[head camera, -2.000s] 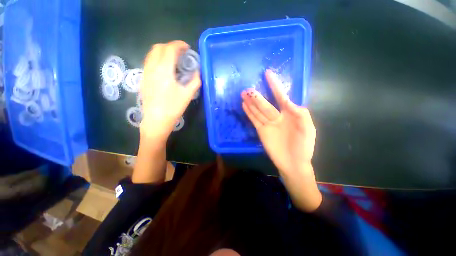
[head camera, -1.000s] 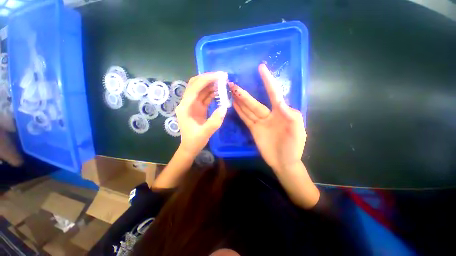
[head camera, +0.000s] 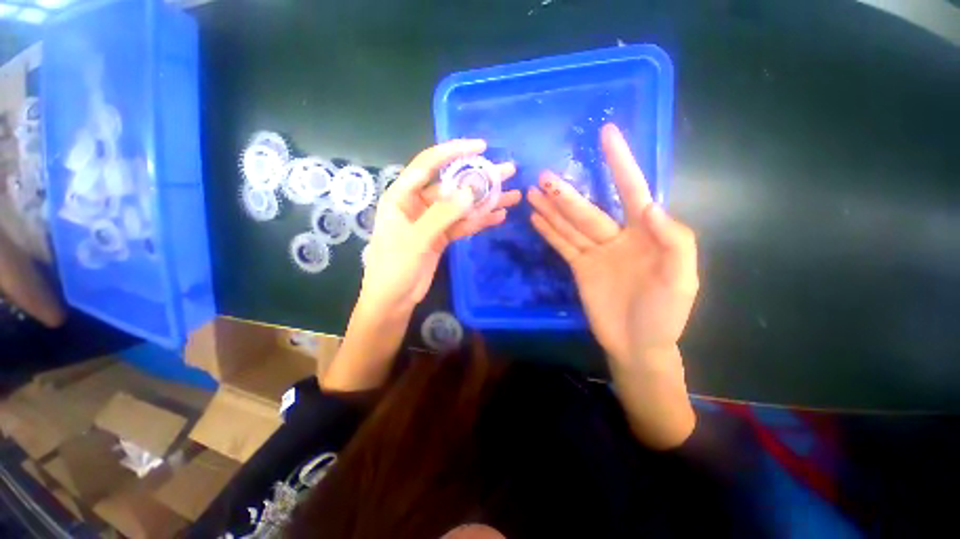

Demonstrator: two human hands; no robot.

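Observation:
My left hand (head camera: 405, 226) holds a white plastic gear (head camera: 471, 183) at its fingertips, its round face turned towards me, over the left part of the shallow blue parts tray (head camera: 558, 320). My right hand (head camera: 637, 274) is palm up over the tray's right side, fingers apart. A few tiny dark inserts (head camera: 552, 190) stick to one of its fingertips. More dark specks (head camera: 516, 263) lie in the tray. The two hands are close together but do not clearly touch.
Several loose white gears (head camera: 311, 181) lie on the dark green bench (head camera: 800, 211) left of the tray. One gear (head camera: 442, 331) lies near the front edge. A deeper blue bin (head camera: 179, 179) with white gears stands at left. Open cardboard boxes (head camera: 237, 421) are at lower left. A person's arm shows far left.
My left hand has moved from beside the loose gears to over the tray, and the gear has turned from edge-on to face-on. My right hand stays palm up. The view has shifted slightly.

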